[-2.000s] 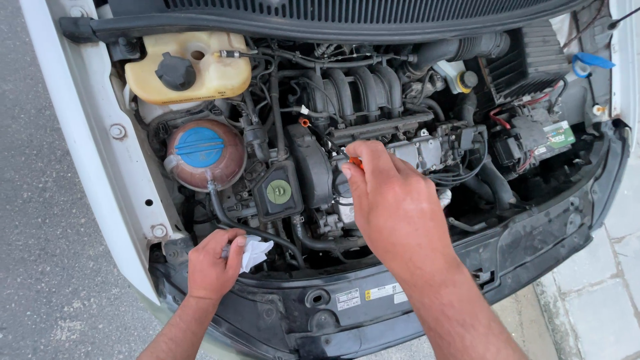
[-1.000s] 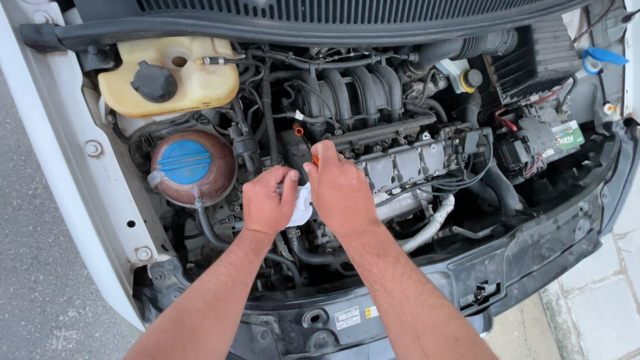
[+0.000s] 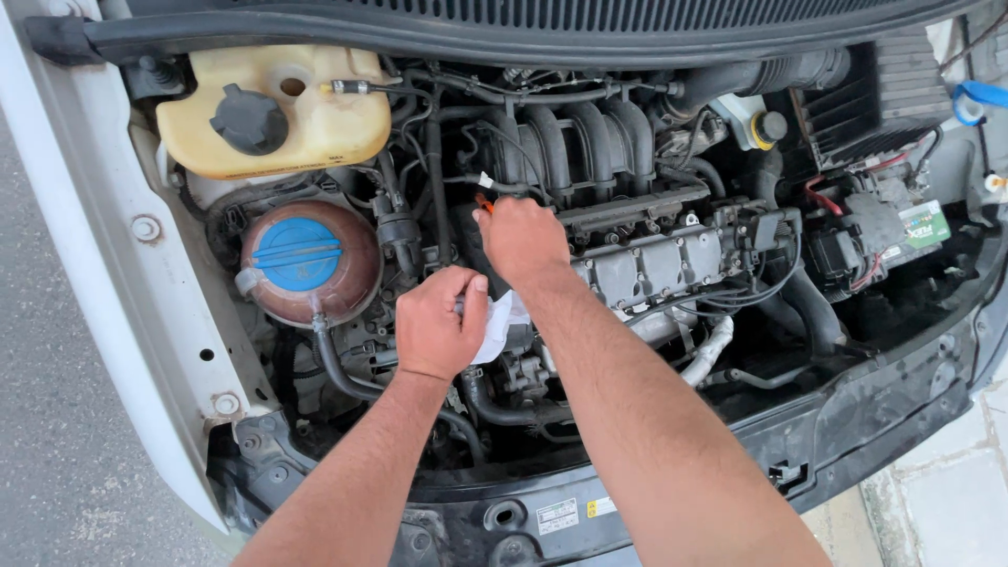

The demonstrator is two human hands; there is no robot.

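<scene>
My right hand (image 3: 524,240) is closed over the left end of the engine, its fingertips at an orange plastic piece (image 3: 484,203), apparently an engine oil dipstick handle; the rest is hidden beneath the hand. Lower and to the left, my left hand (image 3: 442,323) is closed on a crumpled white paper or cloth (image 3: 496,327), which sticks out on its right side. The ribbed black intake manifold (image 3: 587,146) lies beyond my right hand. The grey metal engine cover (image 3: 654,264) is partly behind my right forearm.
A coolant reservoir with a blue cap (image 3: 298,253) stands left of my hands, below a yellowed plastic tank (image 3: 346,130). The battery (image 3: 921,228) and the black ribbed air filter box (image 3: 906,79) sit at the right. The front crossmember (image 3: 465,516) runs under my forearms.
My left hand has moved right and up with the white wipe, from the front left of the bay to beside my right hand. My right hand has moved left to the orange tube top.
</scene>
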